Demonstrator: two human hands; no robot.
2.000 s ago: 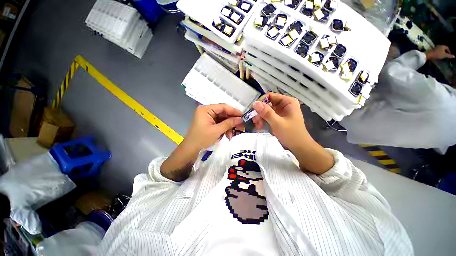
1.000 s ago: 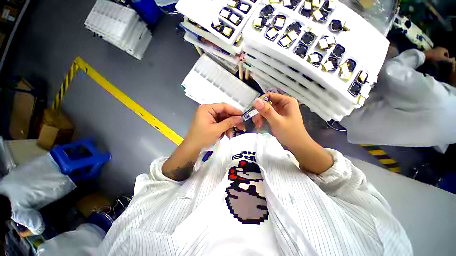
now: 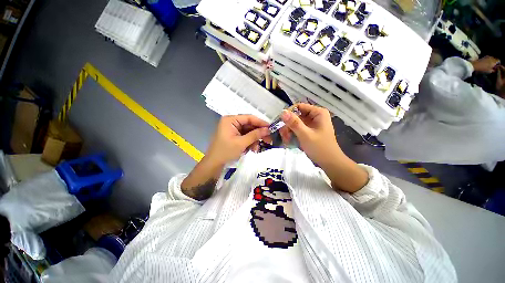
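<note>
A small dark and silvery watch part (image 3: pixel 276 126) is held between both hands, in front of my chest at the centre of the view. My left hand (image 3: pixel 239 136) grips its left end with thumb and fingertips. My right hand (image 3: pixel 308 126) grips its right end with thumb and forefinger. The fingers hide much of the part, and its exact kind is too small to tell.
White foam trays (image 3: pixel 343 72) of black watch units stand stacked ahead to the right. More white trays (image 3: pixel 243 94) lie just beyond my hands. A person in a white coat (image 3: pixel 448 116) is at the right. A blue stool (image 3: pixel 88 172) and yellow floor line (image 3: pixel 144 114) are left.
My hands and the part have stayed almost still. The other person's hand at the upper right has shifted slightly.
</note>
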